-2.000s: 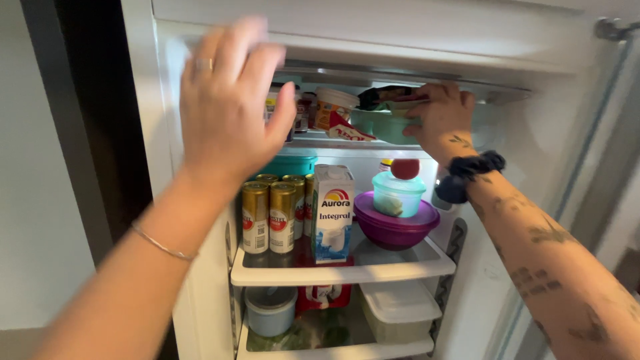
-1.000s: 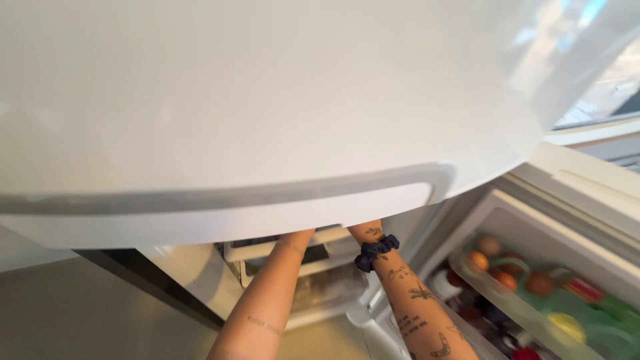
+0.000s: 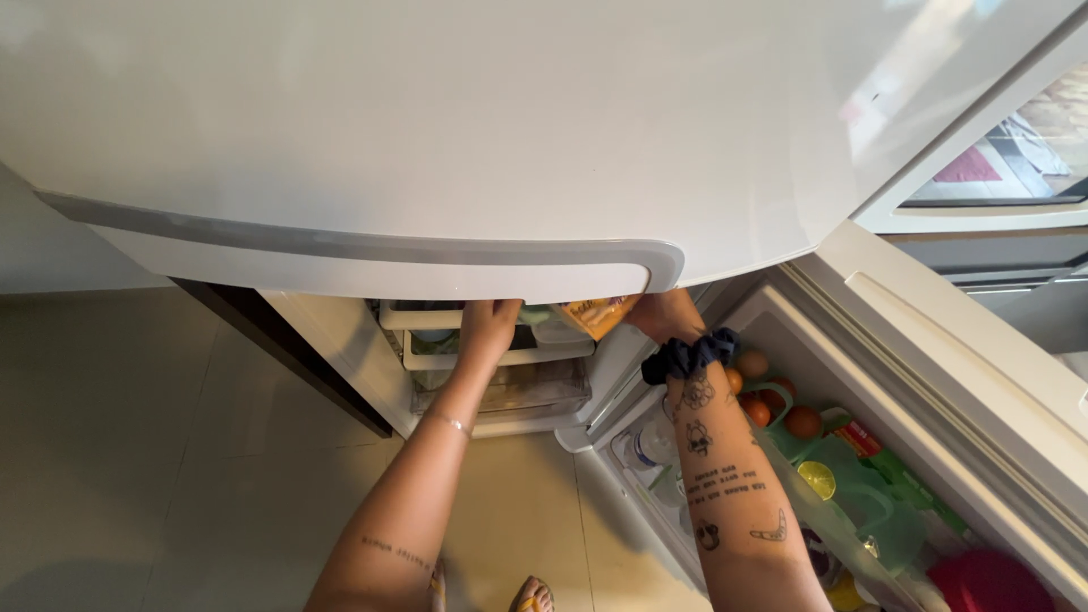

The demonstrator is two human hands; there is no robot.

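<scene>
Both forearms reach under the white upper door of the refrigerator (image 3: 476, 153) into its lower compartment. My left hand (image 3: 493, 319) is at the front of the shelves, its fingers hidden beneath the door's edge. Beside my right hand (image 3: 667, 314) is an orange printed package (image 3: 600, 316), its upper part hidden; the hand's fingers are hidden too, so its grip cannot be told. Between the hands, a pale lidded container (image 3: 563, 333) stands on a shelf. A clear drawer (image 3: 527, 389) lies below the shelves.
The open lower door (image 3: 935, 340) on the right carries eggs (image 3: 802, 422), a cut lime (image 3: 816, 480), a plastic bottle (image 3: 653, 446) and a red item (image 3: 990, 582). A dark panel (image 3: 289, 361) stands left of the refrigerator. My feet (image 3: 534, 595) are on the tiled floor.
The view has swung up and over the upper door since the oldest frame. The orange package, not visible one second ago, now shows beside my right hand.
</scene>
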